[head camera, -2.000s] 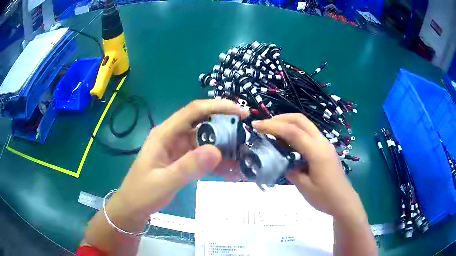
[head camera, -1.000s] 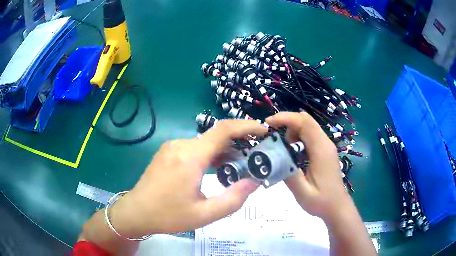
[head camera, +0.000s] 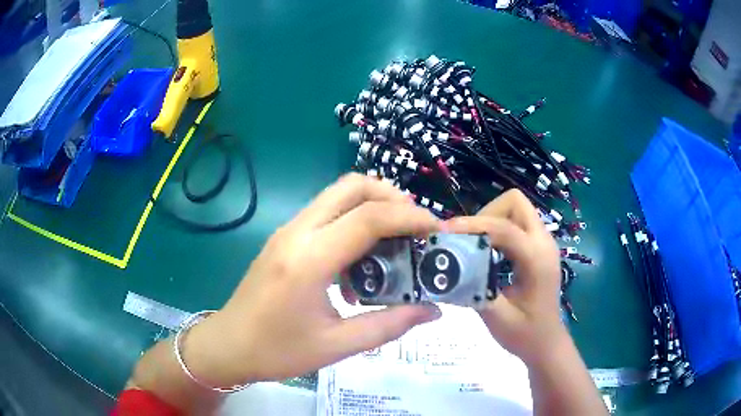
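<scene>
Two silver-grey circular connectors with square flanges are held side by side over the paper, their black two-contact faces towards me. My left hand grips the left connector, fingers above and thumb below. My right hand grips the right connector from its right side. The two flanges are touching or nearly so. The cables behind the connectors are mostly hidden by my hands. The white drawing sheet lies below my hands, with printed lines and text.
A large harness pile lies behind my hands. At right, a small harness bundle lies beside a blue bin. At left are a yellow heat gun, a black cord, blue parts bins and a steel ruler.
The two connectors have gone from staggered and tilted to level, side by side, faces towards me. My left hand has shifted right from its earliest place. Both hands keep hold.
</scene>
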